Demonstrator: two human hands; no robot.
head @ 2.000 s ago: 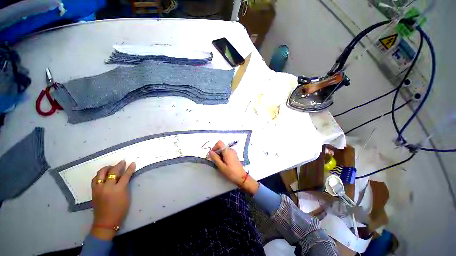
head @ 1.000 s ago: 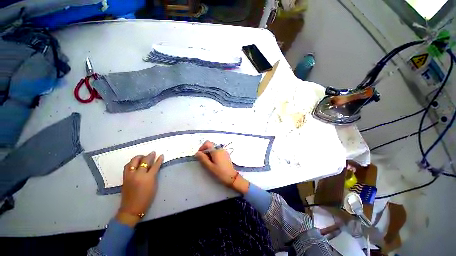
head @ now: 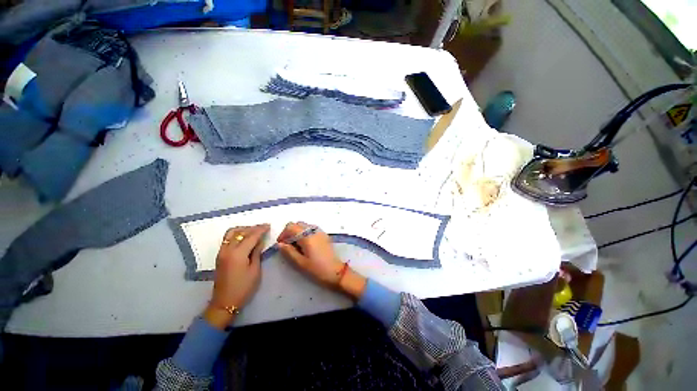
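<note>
A white curved paper pattern point(head: 355, 221) lies flat on a grey-blue cut piece point(head: 306, 200), whose edge shows as a dark border around it. My left hand point(head: 238, 267) lies on the left part of the pattern, palm down, pressing it, with rings on a finger. My right hand point(head: 312, 252) holds a thin light marking pen point(head: 299, 235) at the lower curved edge of the pattern, close to the right of my left hand. The pen's tip is too small to make out.
Beyond the pattern lie a stack of cut pieces point(head: 306, 122), red-handled scissors point(head: 180, 122), a strip pile point(head: 336, 93) and a phone point(head: 428, 93). Unmarked pieces point(head: 99, 210) and bundles point(head: 69, 107) are at left. An iron point(head: 562, 176) stands right on a stained cloth point(head: 489, 172).
My right hand has moved left along the pattern's lower edge with the pen, closer to my left hand. The view has shifted left, showing more of the bundles and unmarked pieces.
</note>
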